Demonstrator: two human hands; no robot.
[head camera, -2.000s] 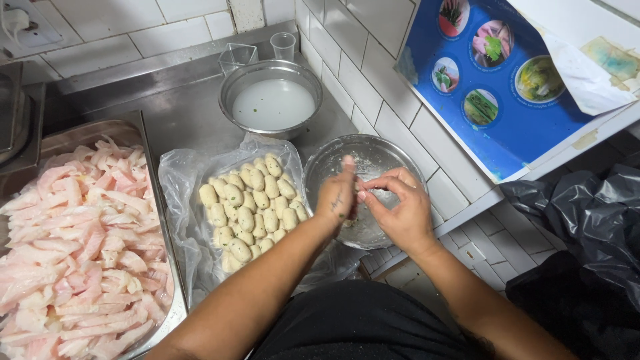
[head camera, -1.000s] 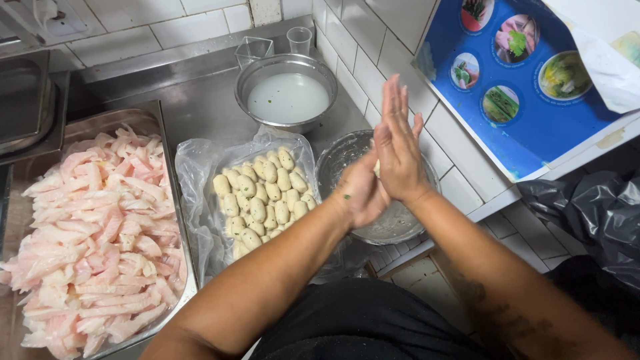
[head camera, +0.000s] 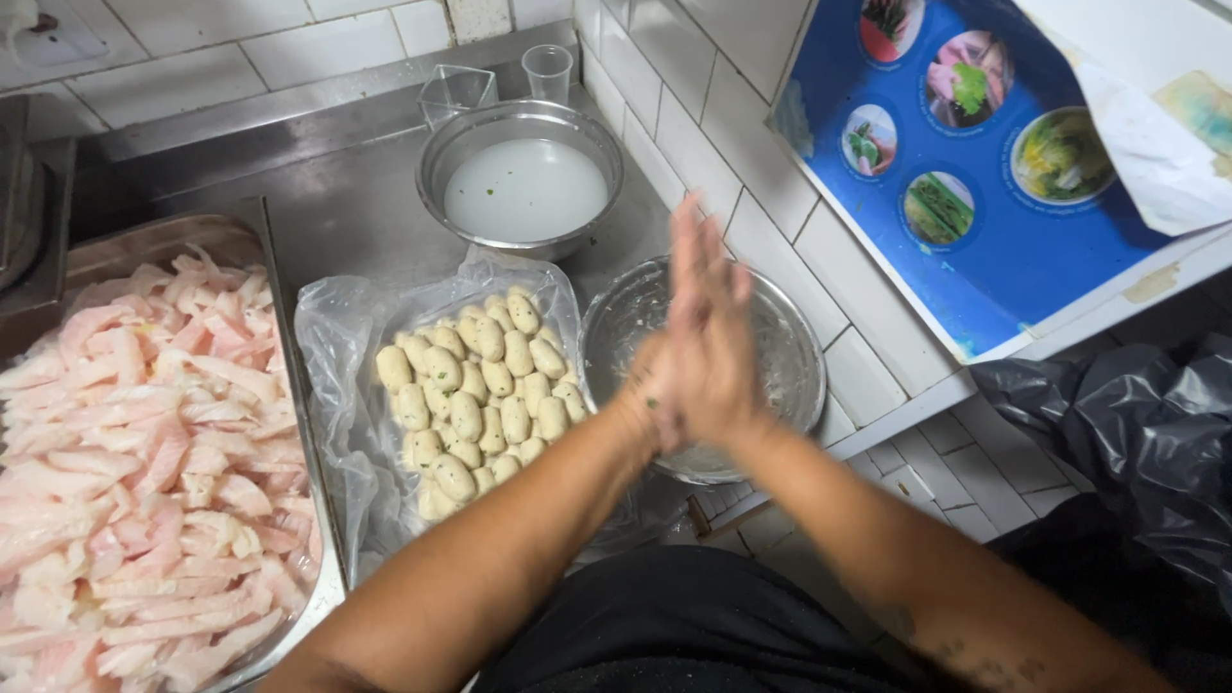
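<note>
Palm against palm, my left hand (head camera: 659, 390) and my right hand (head camera: 717, 356) are pressed together, blurred by motion, over a steel bowl (head camera: 804, 385) smeared with pale residue. Whether anything lies between the palms is hidden. Bits of green herb stick to my left hand near the wrist. To the left, a plastic-lined tray holds many small oval dough croquettes (head camera: 491, 385) with green flecks, laid close together. Behind them stands a steel bowl of cloudy water (head camera: 527, 191) with herb specks floating in it.
A deep steel pan (head camera: 289, 385) full of pale raw fish or meat strips (head camera: 144, 462) stands at the left. A clear plastic cup (head camera: 547, 75) and an angular clear container (head camera: 457, 91) are at the back. A tiled wall, a blue poster (head camera: 895, 192) and black plastic (head camera: 1116, 433) are at the right.
Two seconds ago my hands were apart at the palms, with fingers meeting over the bowl. One second ago the palms were together, and they still are.
</note>
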